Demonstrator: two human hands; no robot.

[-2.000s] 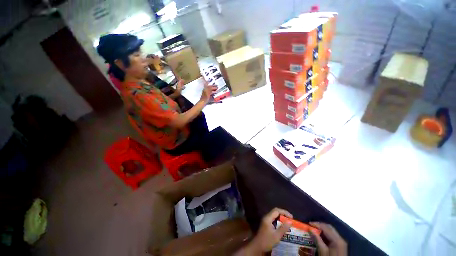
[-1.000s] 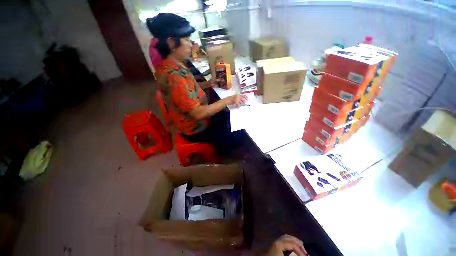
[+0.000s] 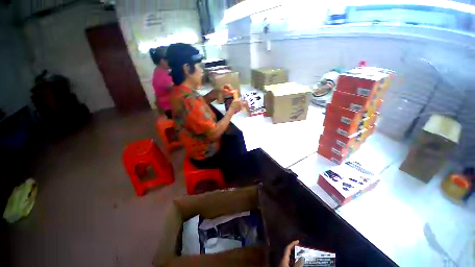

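My left hand [image 3: 289,254] is at the bottom edge, mostly cut off, with its fingers on the left side of a small printed box [image 3: 315,257]. The box shows a dark and white printed face, and its lower part is cut off. My right hand is out of the picture. A white-faced colour box [image 3: 348,181] with orange-red sides lies flat on the bench near its front edge. A tall stack of orange-red colour boxes [image 3: 348,121] stands just behind it.
An open floor carton [image 3: 216,201] with white and dark contents is below the bench. Brown cartons [image 3: 286,103] stand farther back. A tall carton [image 3: 431,148] and yellow-orange tape [image 3: 458,186] are at right. Two people sit at left, near red stools [image 3: 147,166].
The view has shifted. Two seconds ago both my hands held the small orange-edged box; now only my left hand shows. The person in the orange shirt has raised their hands around an orange box.
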